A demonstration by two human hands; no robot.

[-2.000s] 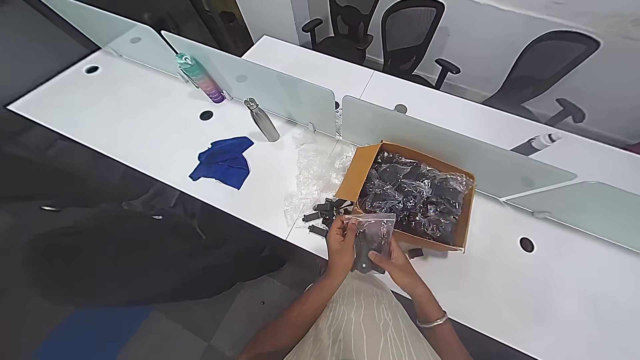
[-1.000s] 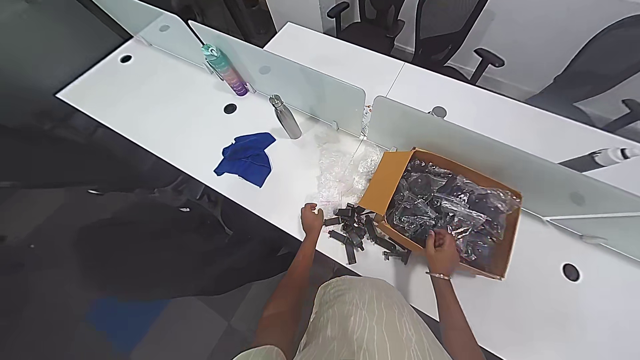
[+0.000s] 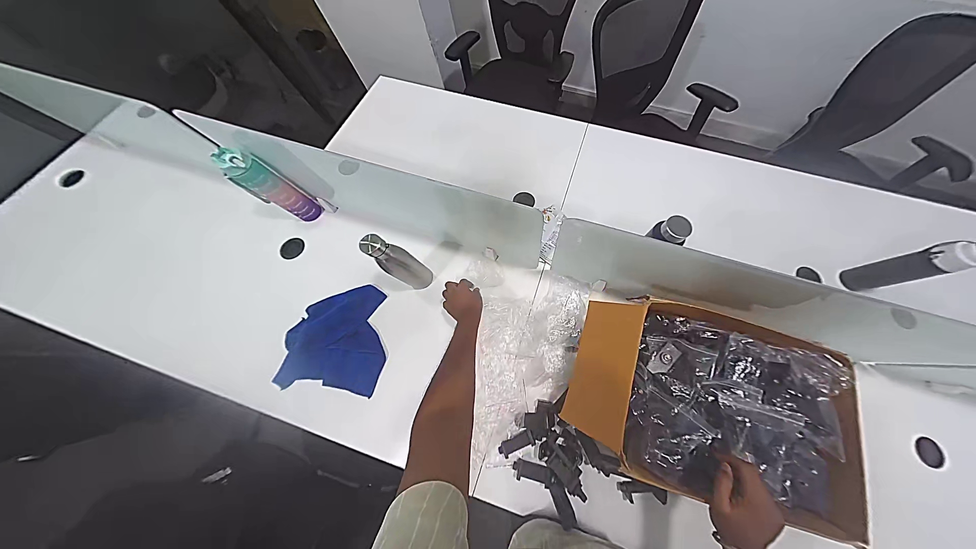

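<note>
My left hand [image 3: 462, 300] reaches to the far end of a pile of clear plastic bags [image 3: 507, 351], beside the steel bottle; whether its fingers hold a bag cannot be made out. My right hand [image 3: 743, 499] is at the near wall of an open cardboard box [image 3: 602, 366], its fingertips touching or just over the packed bags; its grip is partly hidden. The box is filled with clear zip bags of dark parts [image 3: 747, 404]. Loose black plastic parts [image 3: 557, 457] lie heaped by the box's left flap, near the desk's front edge.
A blue cloth [image 3: 335, 343] lies on the white desk to the left. Behind it stand a steel bottle [image 3: 404, 265] and a green-to-purple bottle [image 3: 271, 185]. A frosted divider [image 3: 442, 198] runs along the desk's back. Beyond are another desk, more bottles and black chairs [image 3: 526, 61].
The bag of parts that both hands held two seconds ago is no longer in them. My left hand has moved from beside the black parts to the far end of the clear bags. My right stays at the box.
</note>
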